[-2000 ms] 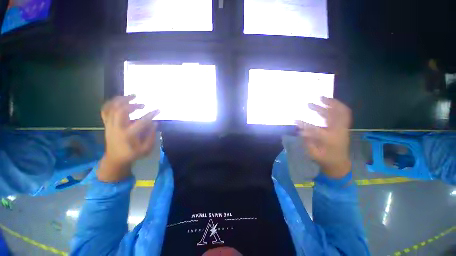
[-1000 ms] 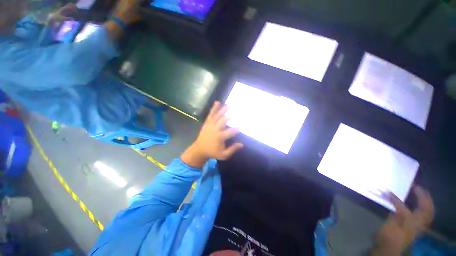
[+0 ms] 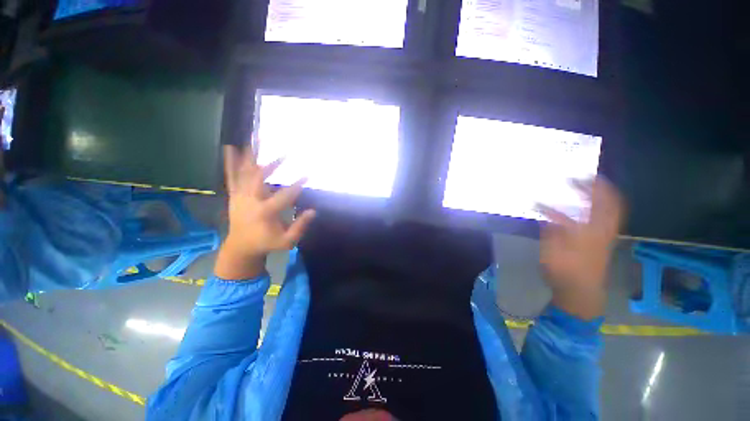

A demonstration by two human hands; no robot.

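Observation:
Four lit tablets sit in black holders in two rows of two. The near left tablet (image 3: pixel 337 144) and near right tablet (image 3: pixel 510 168) glow white. The far left tablet (image 3: pixel 335 20) and far right tablet (image 3: pixel 526 33) show pale screens, cut off by the top edge. My left hand (image 3: pixel 259 210) has its fingers spread over the lower left corner of the near left tablet. My right hand (image 3: pixel 582 238) is blurred, fingers over the lower right part of the near right tablet. Neither hand grips anything.
Dark green bench mat (image 3: pixel 140 123) lies left of the holders. Blue stools stand at the left (image 3: pixel 177 238) and right (image 3: pixel 695 288). A person's blue sleeve (image 3: pixel 57 238) is at the far left. Another lit screen (image 3: pixel 94 6) shows at the top left. The grey floor has yellow lines.
The view swung left and tilted, then came back nearly level. My right hand has moved from the near right tablet's lower edge to its lower right corner; my left hand stays by its tablet.

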